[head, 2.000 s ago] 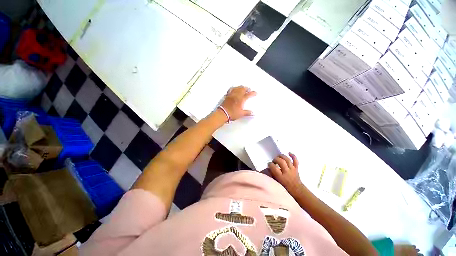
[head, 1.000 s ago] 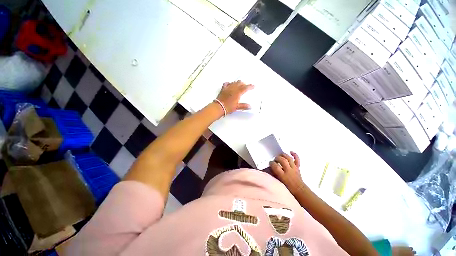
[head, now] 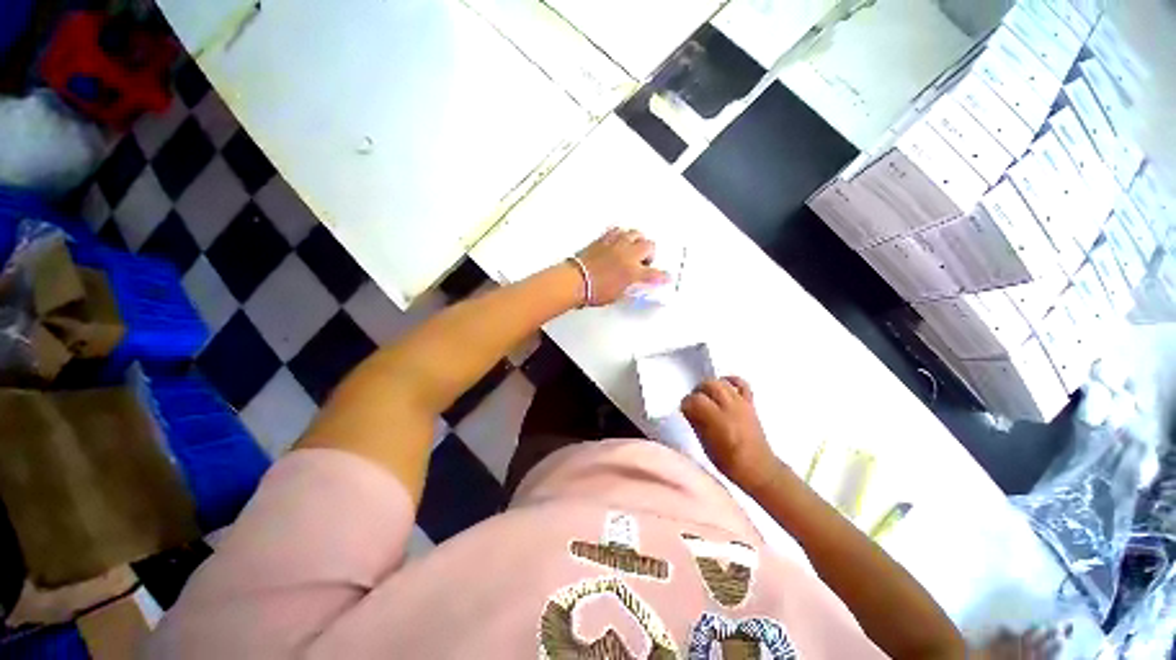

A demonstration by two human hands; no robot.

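An open white box [head: 668, 379] with a grey-lilac inside lies near the bench's front edge, in front of my body. My right hand [head: 727, 418] grips its right edge with bent fingers. My left hand [head: 622, 268] is farther forward and to the left, low over the bench, with its fingers partly bent. A small pale, shiny patch shows at its fingertips against the white bench. Glare hides its outline, and I cannot tell if the hand holds it.
The white bench [head: 806, 338] has a pale yellow-edged card [head: 841, 477] and a slim yellow strip [head: 890, 520] at the right. Stacked white retail boxes [head: 961, 194] stand behind a black strip. A clear plastic bag [head: 1096, 451] is at far right. Brown cardboard [head: 90, 484] and blue containers are at left.
My left hand has shifted slightly right and down, its fingers more bent. The open box has turned slightly in my right hand's grip. The green sleeve at lower right is no longer visible.
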